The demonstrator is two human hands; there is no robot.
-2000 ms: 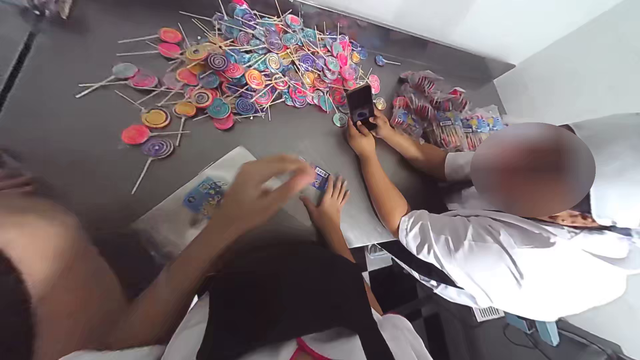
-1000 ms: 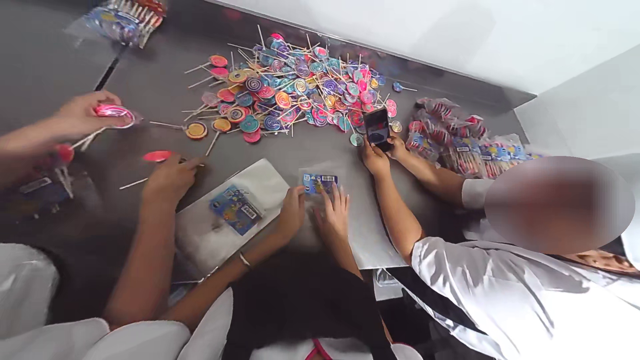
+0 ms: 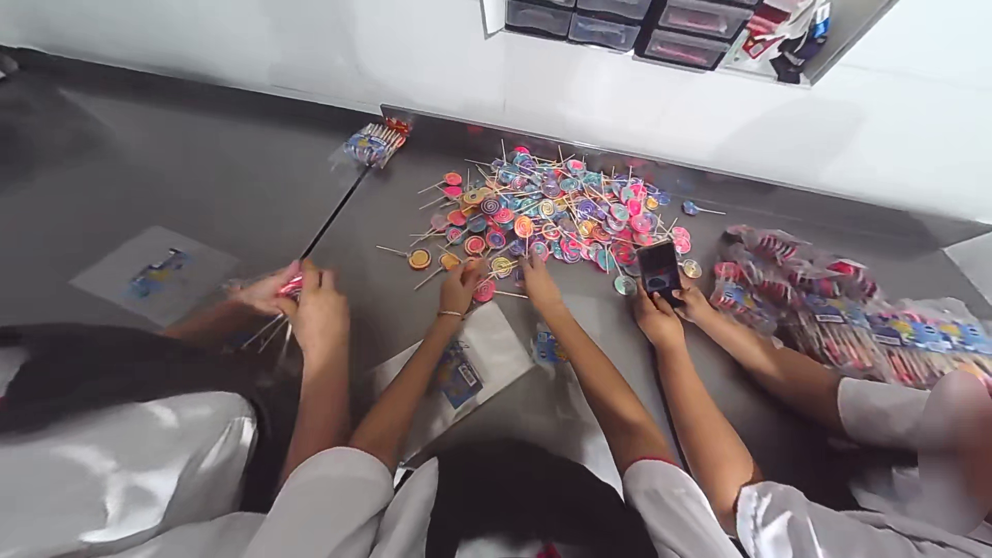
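Note:
My left hand, with a thin bracelet at the wrist, is at the near edge of a heap of swirl lollipops, its fingers among the sticks. Beside it, my right hand reaches to the same edge, its fingertips at the candies. Whether either hand grips a lollipop cannot be told. A yellow swirl lollipop and a pink one lie between my hands. Nearer my body, a printed plastic bag lies on a white sheet, and another printed bag lies below my right hand.
At the left, a co-worker's hands hold pink lollipops; a printed bag on a pale sheet lies beyond. At the right, another person holds a phone near filled lollipop bags. One more filled bag stands near the wall.
My hands have left the printed bag below the heap and reached forward to the lollipops. The co-worker's hands at the left have come together. The view has shifted and shows more of the wall.

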